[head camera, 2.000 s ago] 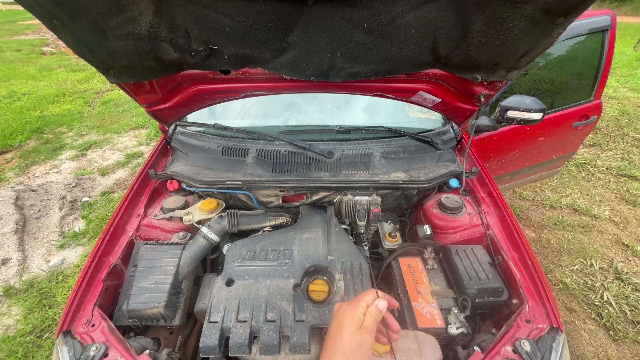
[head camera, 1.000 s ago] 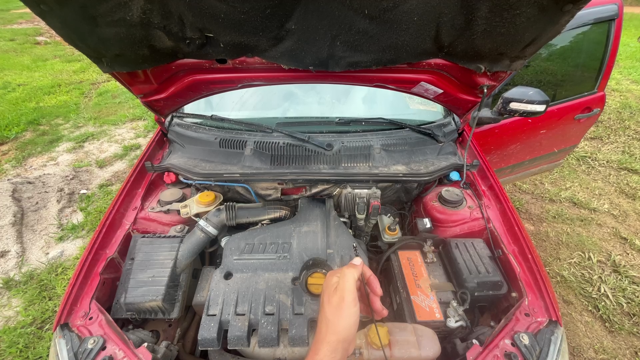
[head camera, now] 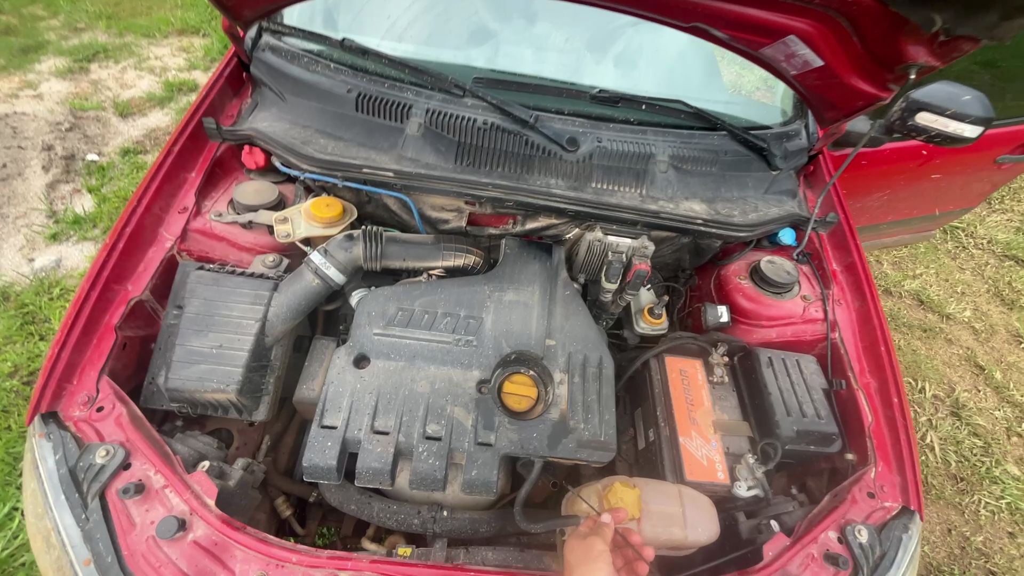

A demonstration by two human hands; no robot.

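Note:
My left hand (head camera: 604, 546) reaches in from the bottom edge of the head view. Thumb and fingers pinch a thin dark rod (head camera: 582, 499), seemingly a dipstick, whose upper end points up and left over the engine bay. Just above the fingertips is the yellow cap (head camera: 622, 501) of a translucent coolant reservoir (head camera: 680, 518); whether the hand touches the cap I cannot tell. The black plastic engine cover (head camera: 448, 360) lies up and left of the hand, with the yellow oil filler cap (head camera: 519, 393) in place. My right hand is out of view.
An air filter box (head camera: 212, 340) sits left, joined to an intake hose (head camera: 304, 292). A battery (head camera: 696, 416) stands at the right. Behind are a yellow-capped reservoir (head camera: 325, 210) and the windshield cowl (head camera: 512, 152). The raised hood (head camera: 768, 48) hangs above; a side door (head camera: 928, 176) stands open.
The view has moved closer and tilted down. The hand, earlier raised near the oil filler cap, is now lower, by the coolant reservoir's cap, with the rod still in it.

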